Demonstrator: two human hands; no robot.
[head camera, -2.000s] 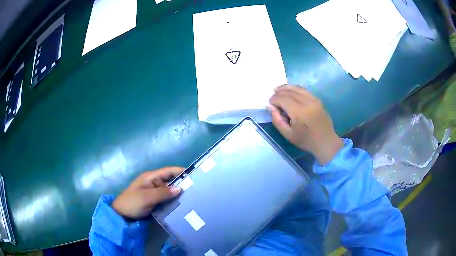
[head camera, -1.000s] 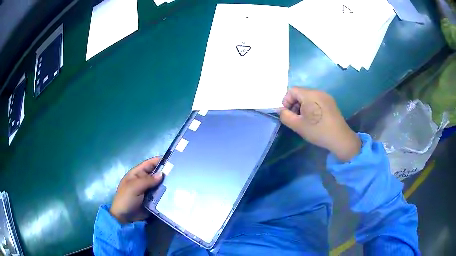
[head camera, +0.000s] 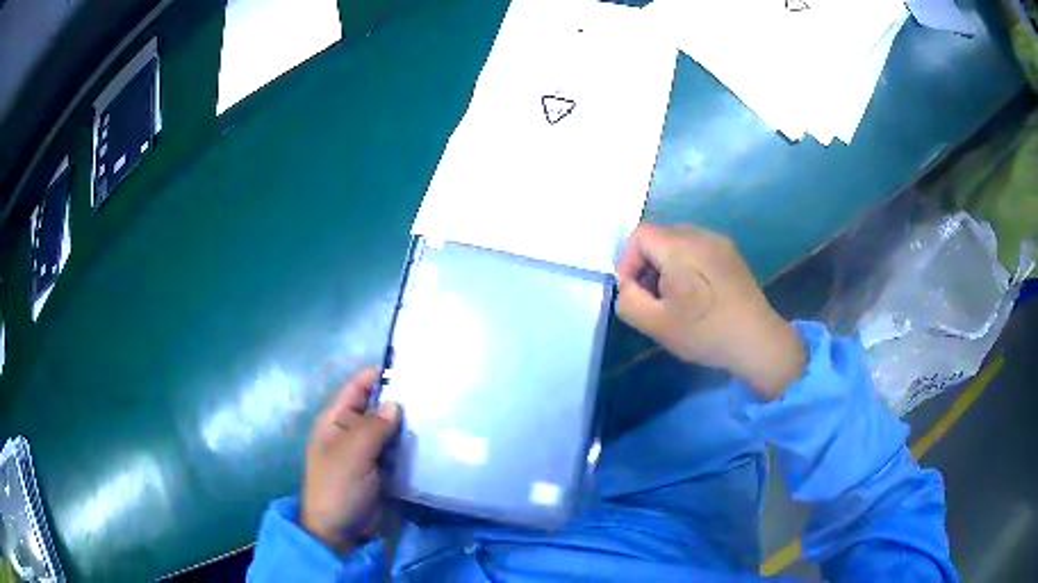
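A glossy panel (head camera: 501, 376), pale under glare, lies over the table edge and my lap, its far end at the open near end of a white bag (head camera: 552, 159) with a triangle mark. How far it is inside the bag is hard to tell. My left hand (head camera: 351, 461) grips the panel's left edge, thumb on its face. My right hand (head camera: 694, 296) pinches the bag's near right corner, beside the panel's far right corner. White label pieces show near the panel's near end, partly blurred.
A fanned stack of white bags (head camera: 785, 57) lies at far right. Dark panels (head camera: 128, 123) on white sheets and a white sheet (head camera: 273, 51) lie at far left. Thin stacked edges (head camera: 25, 512) are at lower left. A crumpled clear plastic bag (head camera: 939, 308) is beside the table at right.
The panel has turned more upright in view, lining up with the bag, its near end swinging right. The bag now slants slightly. Both hands keep their grips.
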